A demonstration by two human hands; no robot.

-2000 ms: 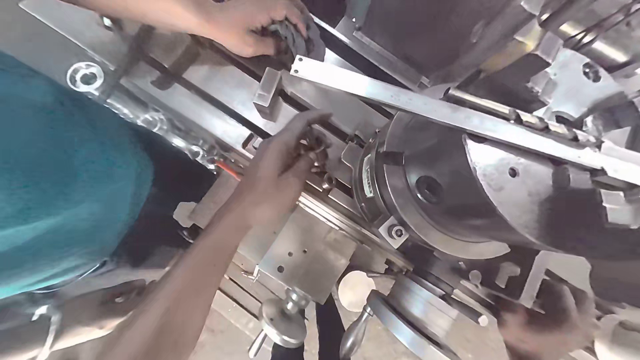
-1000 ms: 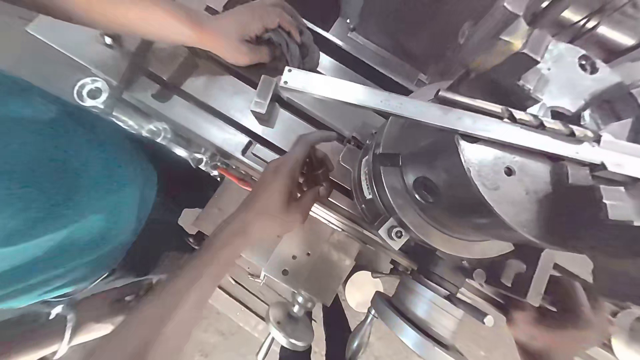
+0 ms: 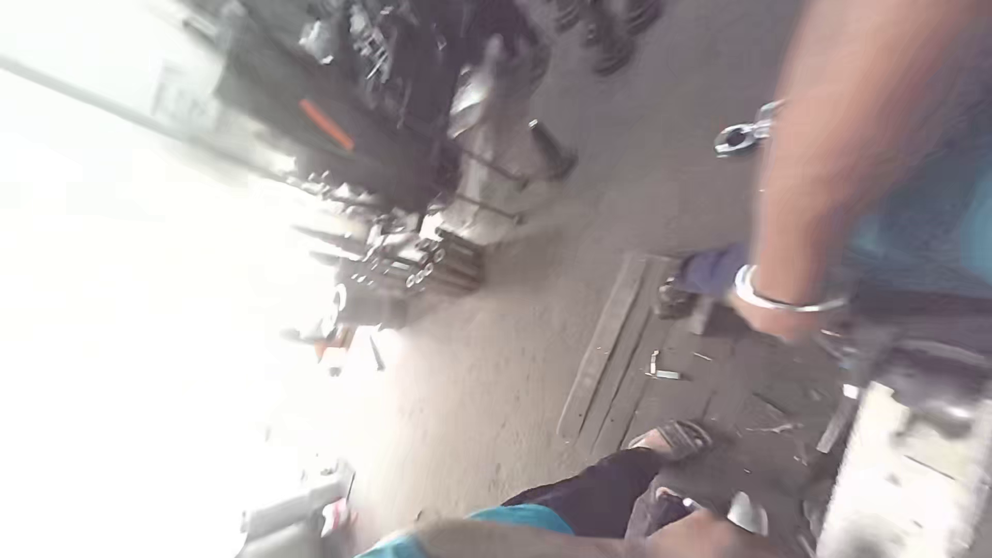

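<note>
At the bottom edge, a blurred bare hand that appears to be my left hand reaches in from the lower left. Dark, cloth-like material lies against or beside its fingers; whether the hand grips it is unclear. A pale, shiny rounded part is just beyond the hand. I do not see my right hand. At the right, a co-worker's forearm with a metal bangle hangs down, the hand partly hidden behind machine parts. Beside it stands the blurred, bright metal body of a machine.
Wooden slats lie on the floor, with scraps and a sandaled foot on them. Stacked metal bars or tubes and dark machinery stand further off. A ring-shaped metal part shows beside the co-worker's arm.
The view has swung far from the lathe-like machine to the floor and workshop. The large round metal part, the long flat bar and the co-worker's hand with a dark cloth are out of view.
</note>
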